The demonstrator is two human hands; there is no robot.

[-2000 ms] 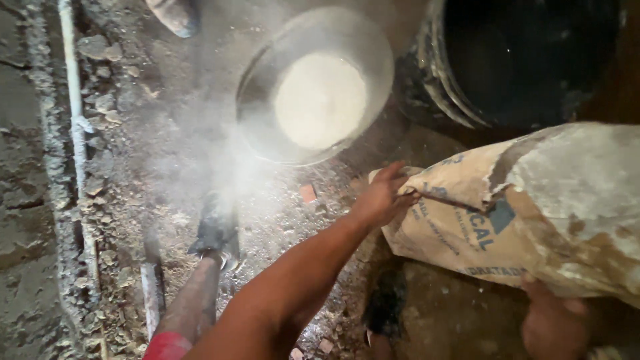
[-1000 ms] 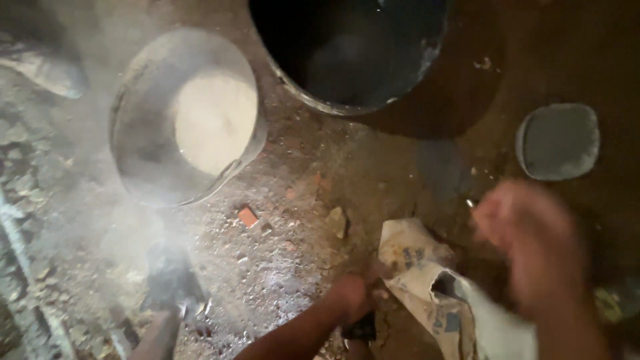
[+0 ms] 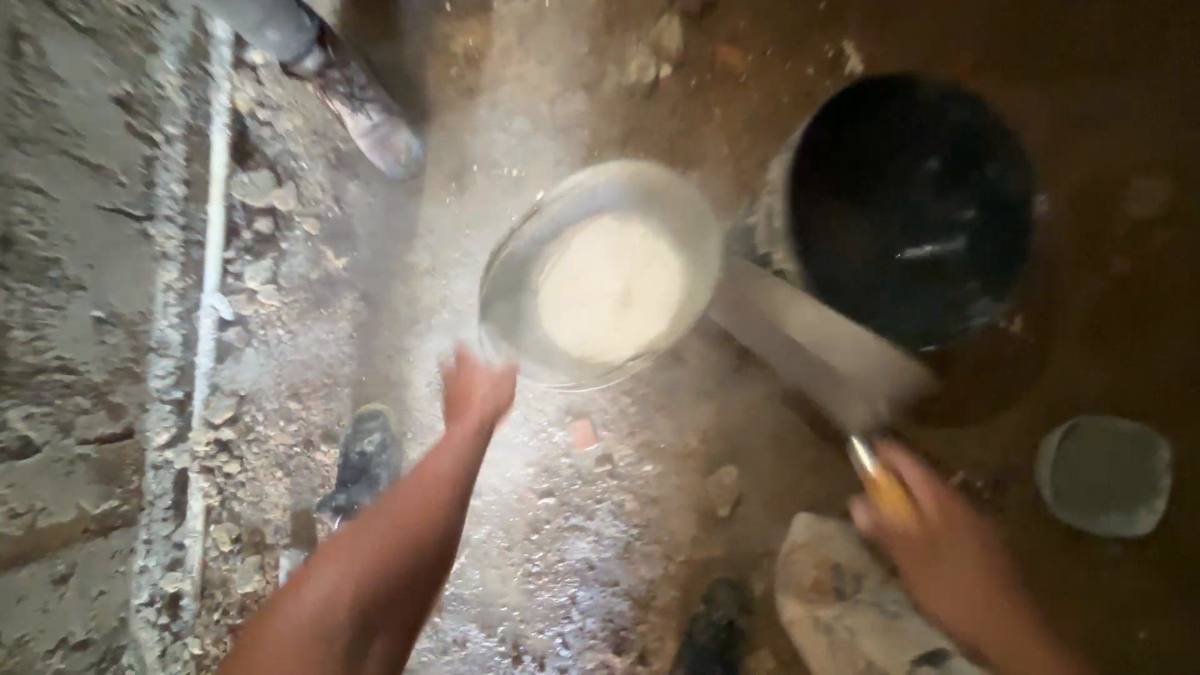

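Note:
A round bucket [image 3: 511, 300] with pale powder [image 3: 614, 286] in it stands on the dusty ground near the middle of the view. My left hand [image 3: 478, 384] is at its lower left rim, the fingers blurred; whether they grip the rim is not clear. My right hand [image 3: 914, 506] grips the yellow handle of a tool with a broad flat blade [image 3: 816, 342], likely a trowel. Motion blurs the blade, which points up and left toward the bucket. Below my right hand lies a paper sack [image 3: 834, 600], partly out of view.
A large black tub [image 3: 914, 206] stands to the right of the bucket. A squarish container [image 3: 1106, 476] is at the far right. Rubble and a pale pipe [image 3: 214, 234] run along the left wall. Another person's leg and shoe [image 3: 375, 131] are at the upper left. A brick fragment [image 3: 582, 433] lies below the bucket.
My left hand has moved from beside the sack to the bucket's rim. My right hand now holds the broad-bladed tool in plain view. The sack lies lower in the view, which has shifted.

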